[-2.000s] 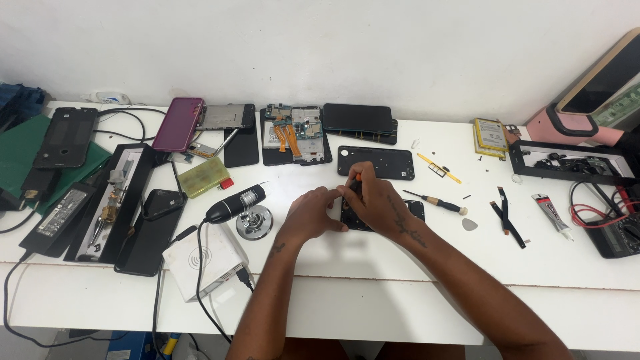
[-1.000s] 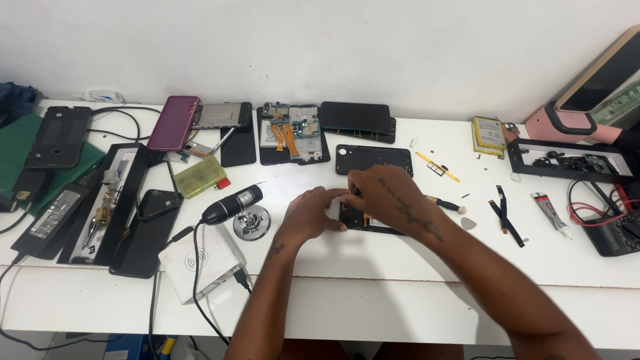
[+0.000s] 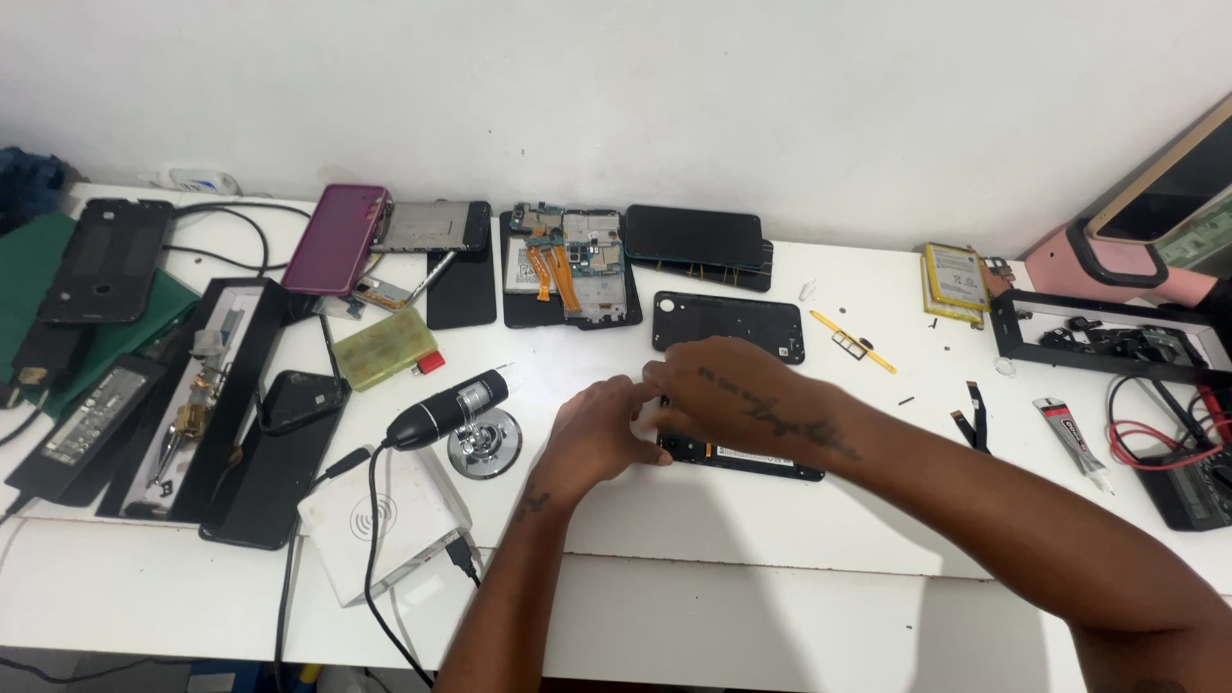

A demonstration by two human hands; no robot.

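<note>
An opened smartphone body [image 3: 741, 460] with its battery showing lies on the white table, partly under my hands. My left hand [image 3: 606, 428] is at the phone's left end, thumb and fingers curled near its edge; whether it grips anything is not visible. My right hand [image 3: 717, 395] reaches over the same end with fingers bent down, its fingertips hidden close to my left fingers. Just behind lies a black phone back cover [image 3: 729, 325]. A yellow plastic-framed strip [image 3: 852, 342] is to the right of this cover.
A USB microscope [image 3: 448, 409] on a round metal stand [image 3: 486, 445] and a white box [image 3: 385, 525] stand left of my hands. Phone parts with orange flex cables [image 3: 553, 277] lie behind. Rightward are black flex cables [image 3: 977, 414], a glue tube [image 3: 1073, 443] and a multimeter [image 3: 1189, 491].
My right hand has moved left along the phone toward my left hand, and my forearm now covers the place where the screwdriver lay visible. My left hand has stayed at the phone's left end.
</note>
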